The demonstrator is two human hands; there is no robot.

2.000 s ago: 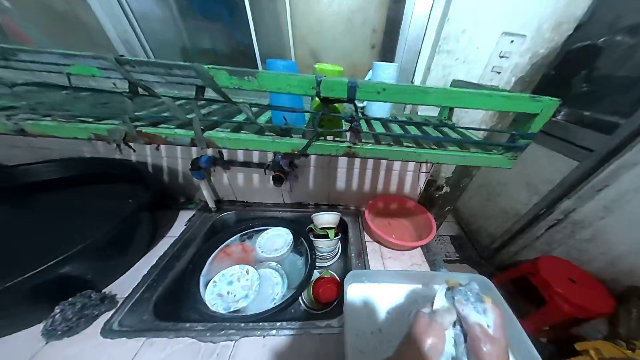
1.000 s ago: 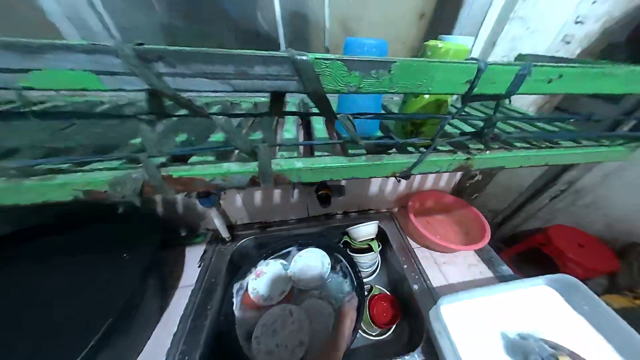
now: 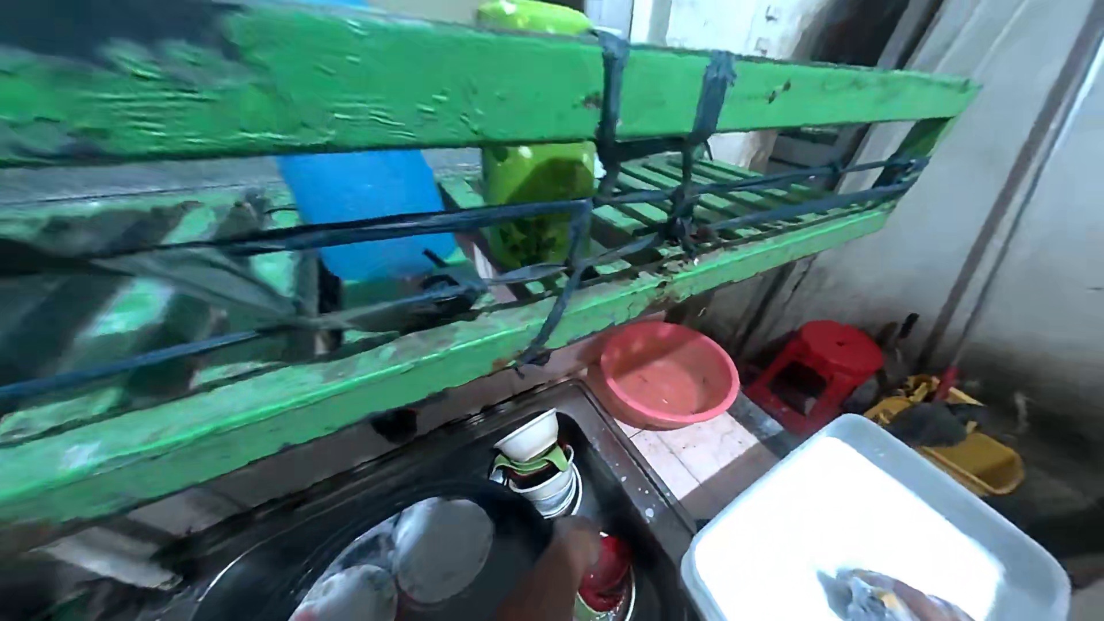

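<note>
My left hand (image 3: 556, 573), blurred, is over the right rim of the black round basin (image 3: 362, 509) in the sink; its grip is unclear. White plates (image 3: 442, 549) lie in that basin. Close to the hand's right side is a red bowl (image 3: 608, 561). Behind it stand stacked bowls and cups (image 3: 552, 492), with a tilted white bowl (image 3: 528, 436) on top. At the bottom right, my right hand (image 3: 927, 604) is partly cut off by the frame, with its fingers on a crumpled greyish wet thing (image 3: 862, 593) inside a white plastic tub (image 3: 703, 569).
A green slatted rack (image 3: 414, 354) crosses above the sink and holds a blue container (image 3: 371, 207) and a green one (image 3: 539, 194). A pink basin (image 3: 668, 375) sits on the tiles right of the sink (image 3: 625, 457). Farther right are a red stool (image 3: 828, 354) and a yellow container (image 3: 979, 457).
Two seconds ago both hands were together over the white tub; my left hand has since moved left to the sink. The view has come closer to the rack and turned right.
</note>
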